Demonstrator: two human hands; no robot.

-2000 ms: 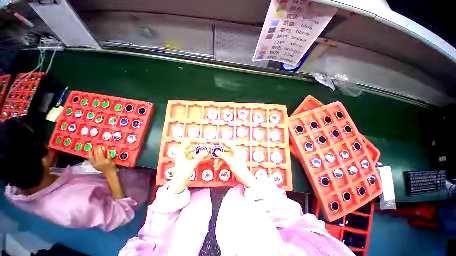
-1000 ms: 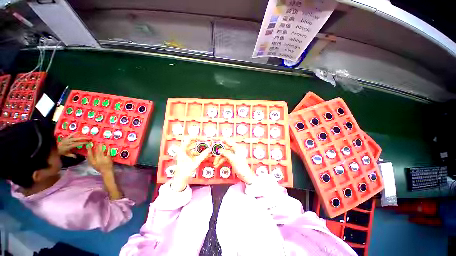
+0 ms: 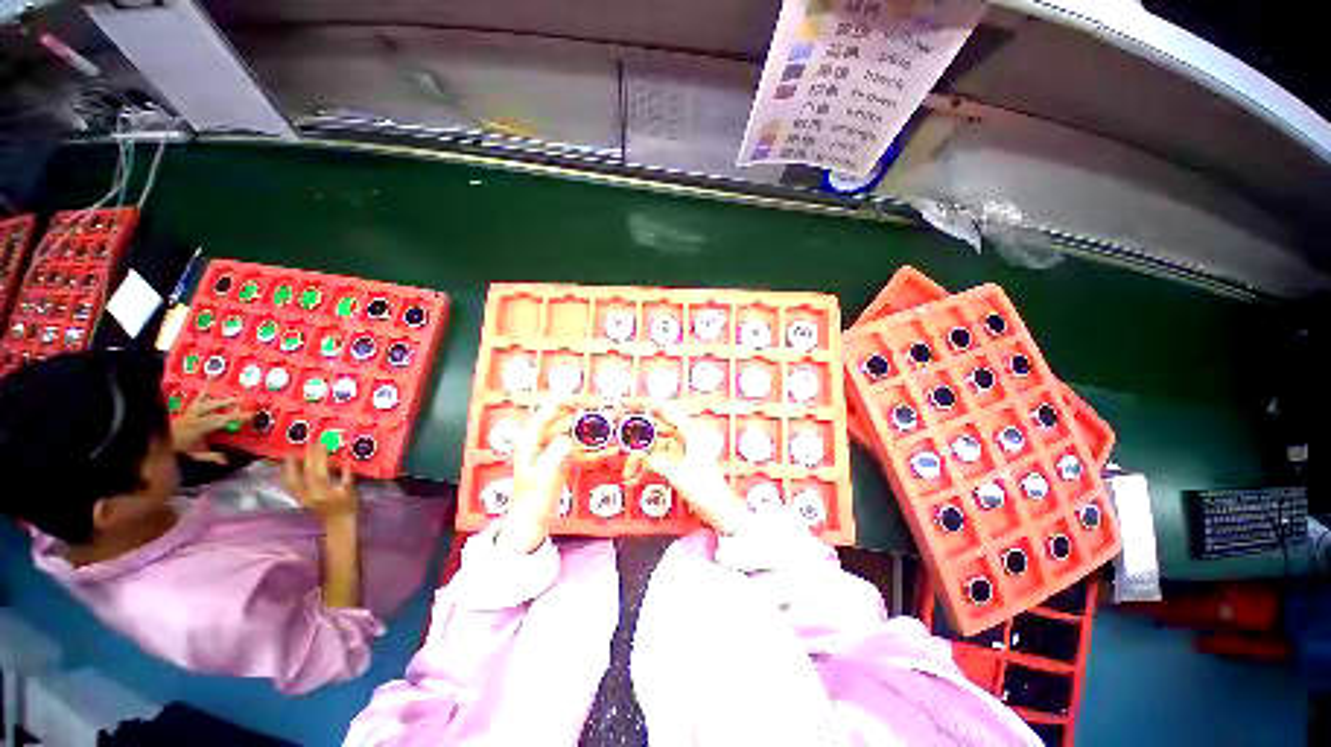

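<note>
My left hand (image 3: 543,461) holds a watch head (image 3: 591,429) with a dark face and thin pale rim. My right hand (image 3: 686,461) holds a second dark watch head (image 3: 638,431) beside it, at the same height. Both are over the pale orange parts tray (image 3: 477,423). Most of that tray's square pockets hold watch heads showing a whitish side; two pockets at its back left are empty. My hands and sleeves hide part of the lower rows.
A second orange-red tray (image 3: 873,476) with dark and pale discs lies angled at right on another tray (image 3: 1088,426). A white block (image 3: 1131,537), a keyboard (image 3: 1248,521) and a long-slot tray (image 3: 1082,660) are at right. A neighbour (image 3: 219,584) works at the red tray (image 3: 423,358) at left.
My hands stay in nearly the same place; the two held watch heads now show their dark faces more fully. The neighbour's hand has moved slightly right and down.
</note>
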